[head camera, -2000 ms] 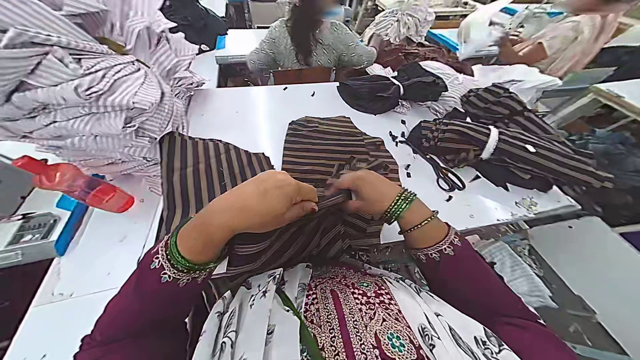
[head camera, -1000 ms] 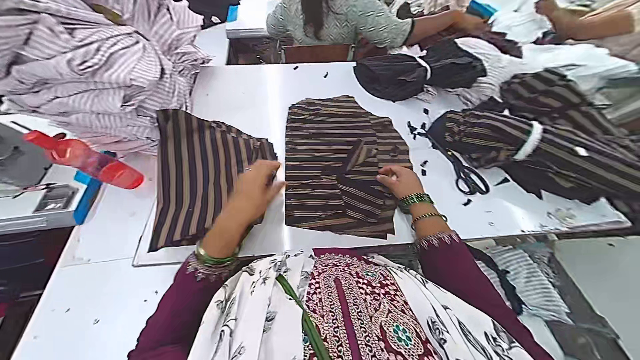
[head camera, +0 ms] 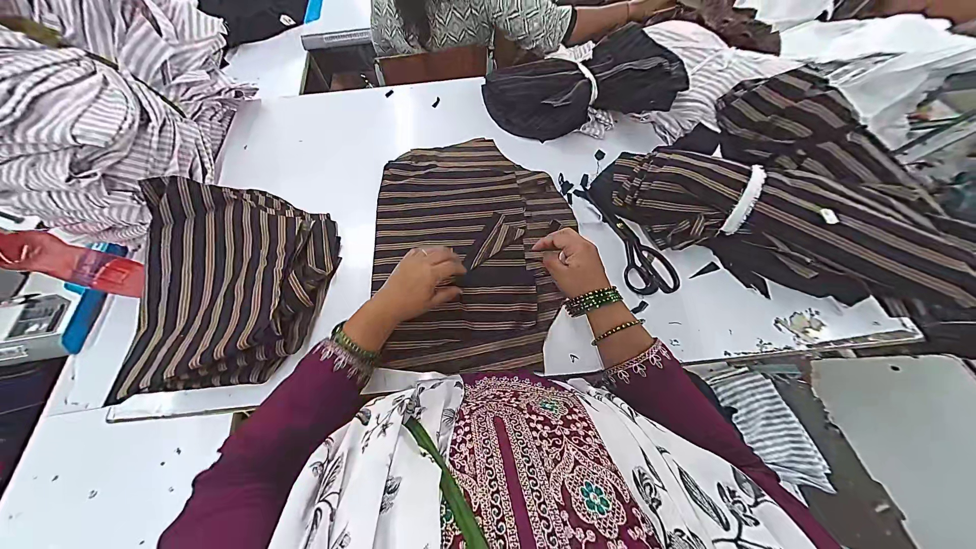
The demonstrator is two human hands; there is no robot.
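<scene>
Dark cloth pieces with tan stripes lie flat in front of me on the white table. Over their left part is my left hand, fingers loosely bent, with nothing seen in it. My right hand is at their right edge, thumb and fingertips close together beside a small striped flap; whether it pinches cloth is unclear. Another pile of the striped cloth lies to the left. Black-handled scissors rest right of my right hand, their blades partly hidden by a tied striped bundle.
A heap of pale striped cloth stands at the left, near a red translucent object. A tied black bundle lies at the back. Beyond the table sits a person. Dark scraps lie near the scissors.
Two seconds ago both hands were together on bunched striped cloth; a second ago they were apart, the left at the left pile. Now my left hand is over the middle pieces.
</scene>
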